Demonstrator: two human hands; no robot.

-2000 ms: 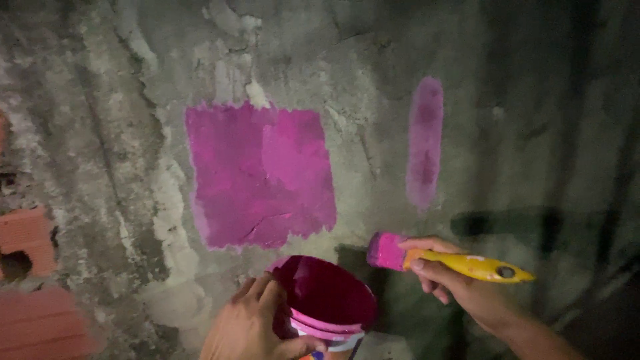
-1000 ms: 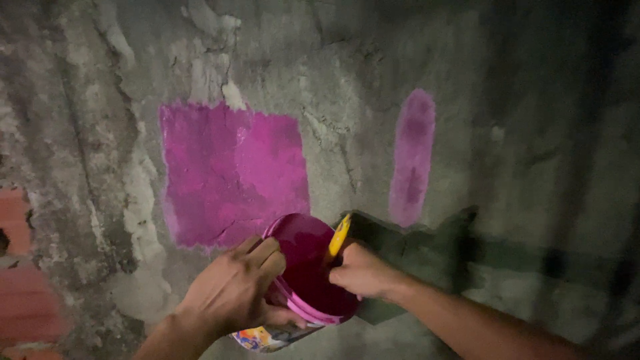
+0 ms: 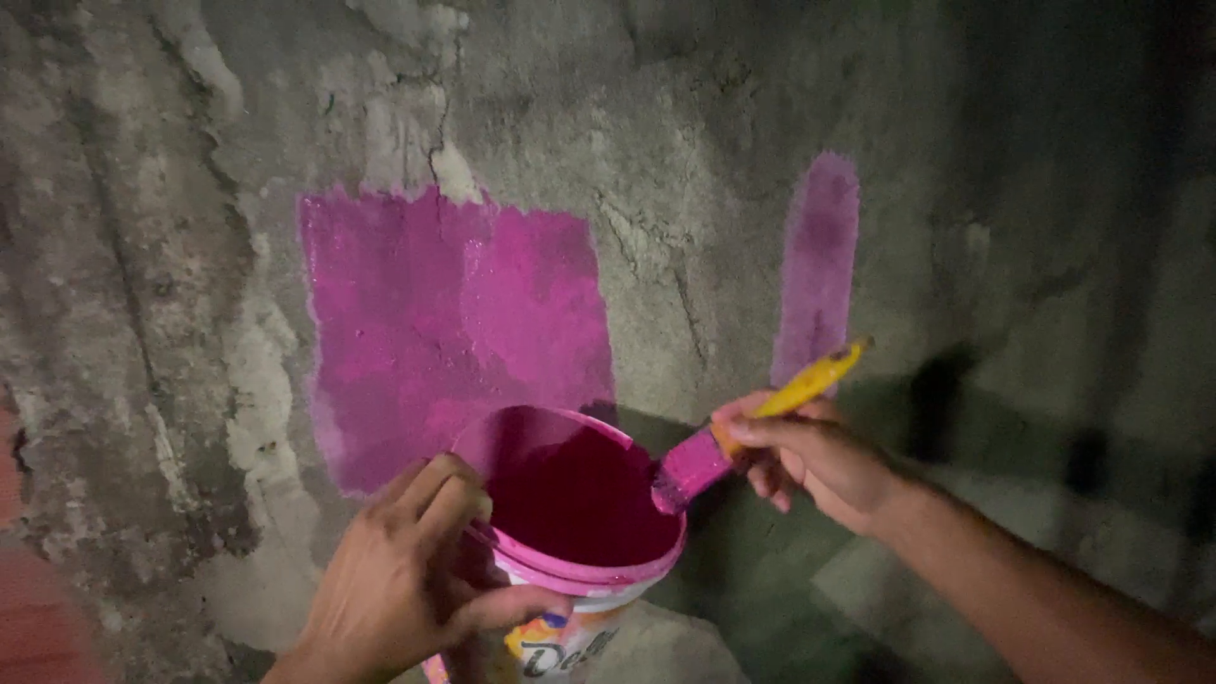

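Note:
My left hand (image 3: 408,560) grips the rim of a plastic paint bucket (image 3: 608,574), fingers over the edge and thumb on its outside. Dark magenta paint (image 3: 579,494) shows within the tilted bucket. In my right hand (image 3: 817,446) is a paintbrush (image 3: 807,385) with a yellow handle; its pink-coated bristles touch or overhang the bucket's right rim. Behind the bucket, a roughly square magenta patch (image 3: 456,323) covers part of the wall. A narrow upright strip of paler purple paint (image 3: 822,247) stands to the right, its lower end partly behind the brush handle.
The grey cement wall (image 3: 703,123) is rough, cracked and stained, with flaking plaster (image 3: 266,408) left of the square patch. Reddish brick (image 3: 38,608) shows at the lower left. Dark shadows fall on the wall at the right.
My right hand has lifted the brush from inside the bucket to its right rim, so the bristles are now visible. My left hand still holds the bucket.

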